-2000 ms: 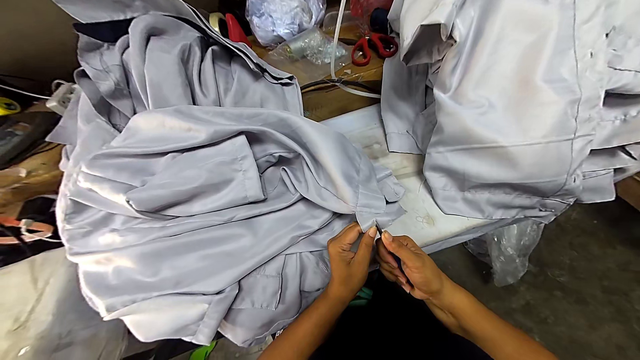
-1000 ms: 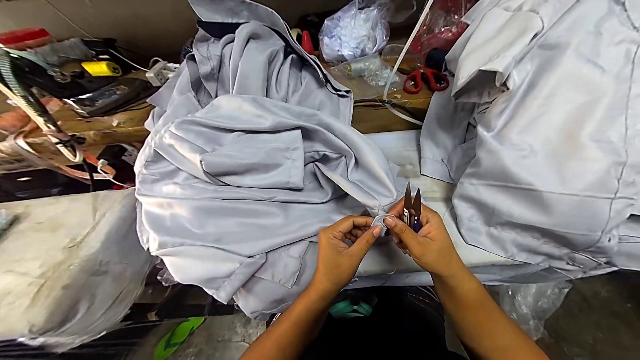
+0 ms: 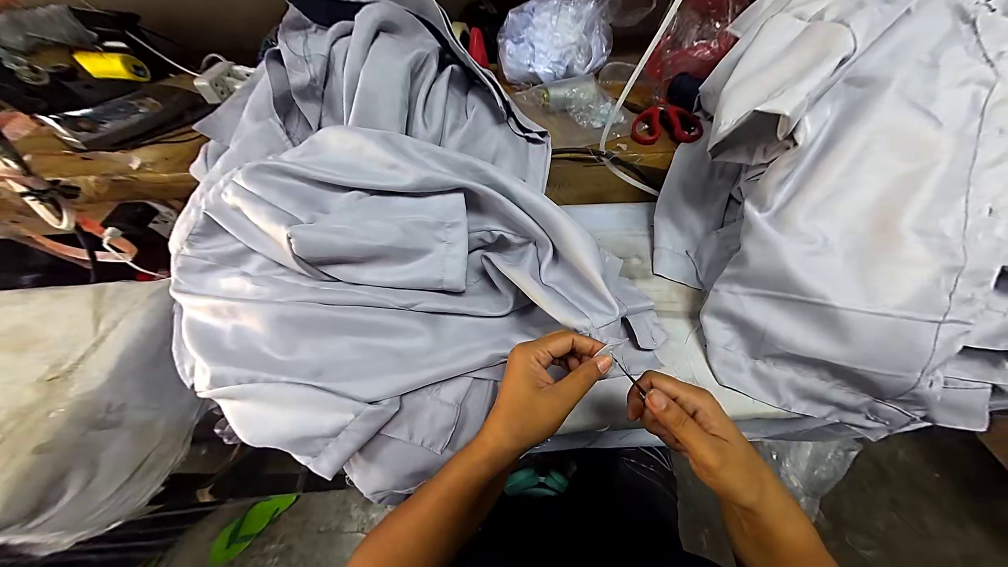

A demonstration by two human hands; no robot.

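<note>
A grey satin-like garment (image 3: 378, 260) lies bunched over the work table. At its lower right end, near a small fabric tab (image 3: 647, 329), my left hand (image 3: 547, 382) pinches the edge of the cloth between thumb and fingers. My right hand (image 3: 685, 425), just right of it, grips small dark-bladed thread snips (image 3: 632, 378); their thin tip points up and left at the pinched cloth, and the handle is hidden in my fingers. Another grey garment (image 3: 866, 228), with a row of buttonholes or buttons, is spread at the right.
Red-handled scissors (image 3: 665, 124), a bag of white material (image 3: 555, 39) and a power strip (image 3: 222, 81) lie along the wooden back ledge (image 3: 591, 177). A yellow spool (image 3: 112, 65) is at the upper left. A pale covered surface (image 3: 87, 402) stands left. A green flip-flop (image 3: 252, 528) is on the floor.
The snips stood upright in my right hand a second ago; now their tip is turned toward my left fingers. My hands have moved slightly apart. The view has shifted.
</note>
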